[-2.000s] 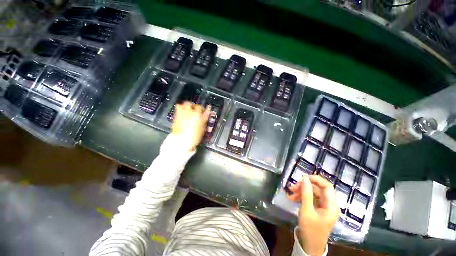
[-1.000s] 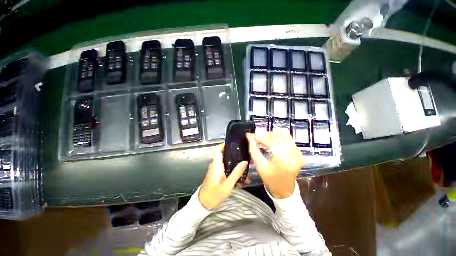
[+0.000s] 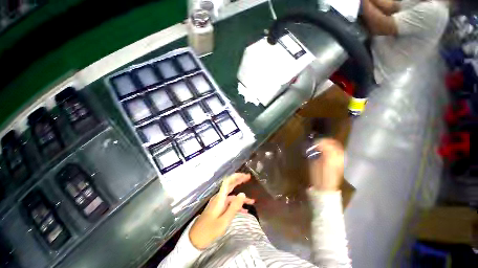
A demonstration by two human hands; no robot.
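Observation:
My left hand [image 3: 223, 209] is below the near edge of the lens tray, fingers parted around a dark area; a phone there cannot be made out. My right hand [image 3: 328, 163] is blurred, out to the right, its fingertips closed on a small shiny piece [image 3: 313, 152], possibly film. The lens tray [image 3: 212, 159] lies left of centre, with rows of square black-bordered lenses [image 3: 181, 90]. The phone tray [image 3: 112, 137] is at the left, cut off by the picture's edge, with black keypad phones [image 3: 84, 189] and a bare pocket beside the lens tray.
A white box [image 3: 262, 68] with a dark-edged panel stands behind right. A bottle [image 3: 202, 34] stands behind the lens tray. A black hose [image 3: 335, 26] with a yellow band curves at right. A brown box [image 3: 283, 209] with clear plastic is below the bench edge. Another person [image 3: 409, 31] is at upper right.
The view has swung right. My hands have parted; my right hand has moved out over the brown box. The phone seen in my left hand a second ago no longer shows clearly.

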